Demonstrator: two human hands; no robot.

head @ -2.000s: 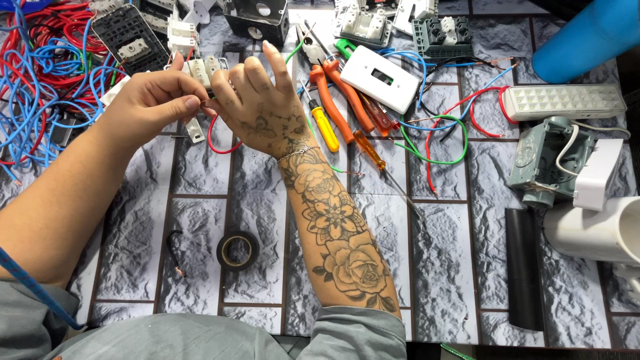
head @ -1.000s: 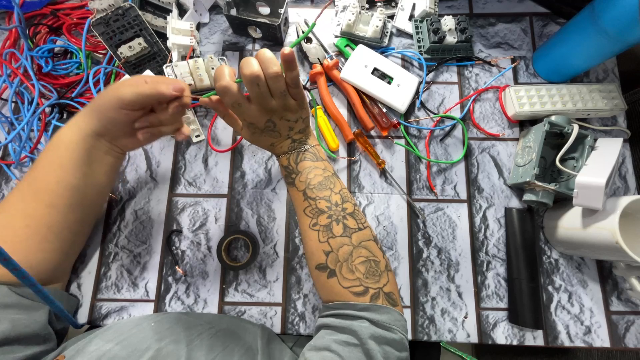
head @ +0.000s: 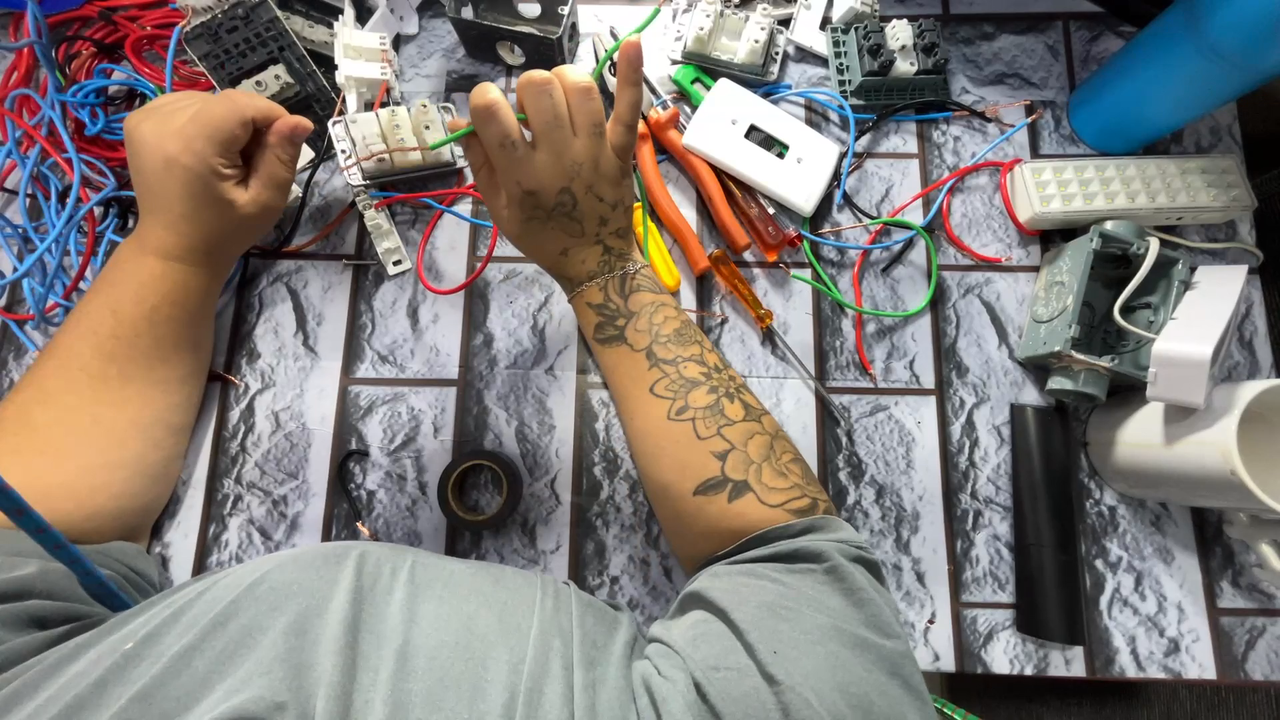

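My right hand grips a green insulated wire, whose bare copper end points left across a white switch module. The wire's other part rises above my raised finger. My left hand is curled, off the wire, left of that module; whether it holds anything is hidden. Beside my right wrist lie pliers with orange handles, a yellow handle and an orange-handled screwdriver. A white wall plate rests over the tools.
Tangled red and blue wires fill the upper left. Black tape lies near my body. On the right are an LED light bar, a grey junction box, a white pipe, a black tube and a blue cylinder.
My hands were close together at first; my left hand has since moved left, away from my right hand. The wire's bare copper end now shows between them.
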